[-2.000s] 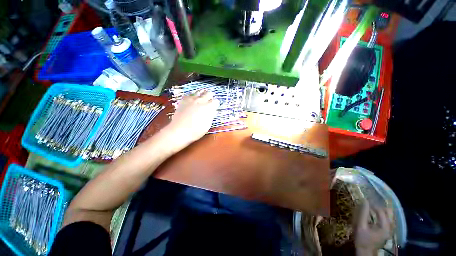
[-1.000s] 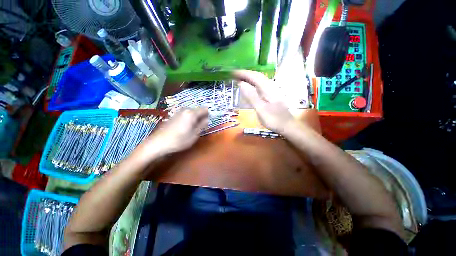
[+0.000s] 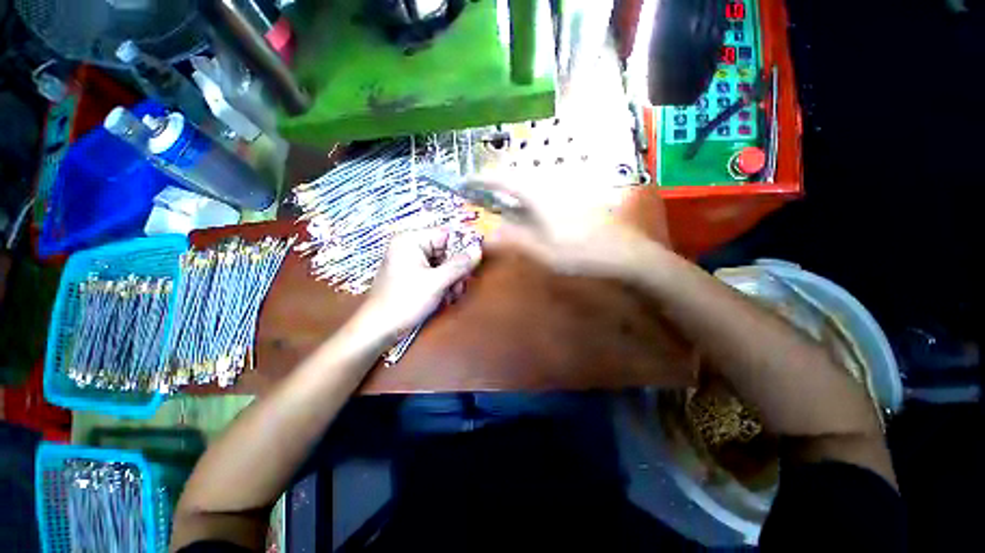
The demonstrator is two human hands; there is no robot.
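My left hand (image 3: 423, 275) is over the middle of the reddish-brown board (image 3: 518, 335). Its fingers are curled round a lead (image 3: 402, 344) whose end sticks out below the hand. My right hand (image 3: 524, 221) is just right of it, blurred, near the front of the silver die plate (image 3: 540, 146). Whether it holds something cannot be told. A loose pile of thin grey-white leads (image 3: 351, 216) lies left of the hands, under the edge of the green press block (image 3: 421, 81). The bar fixture cannot be made out; the hands may hide it.
Turquoise baskets (image 3: 65, 324) of leads stand at the left, with stacked gold-ended leads (image 3: 225, 308) beside them. A blue-white can (image 3: 205, 157) and blue tray (image 3: 92, 184) are upper left. The control panel (image 3: 713, 130) is upper right. A white bucket (image 3: 880, 346) holds gold pieces below my right arm.
My right hand has come from the bucket up over the board and is now beside my left. My left hand has moved off the pile with a lead. The view has shifted.
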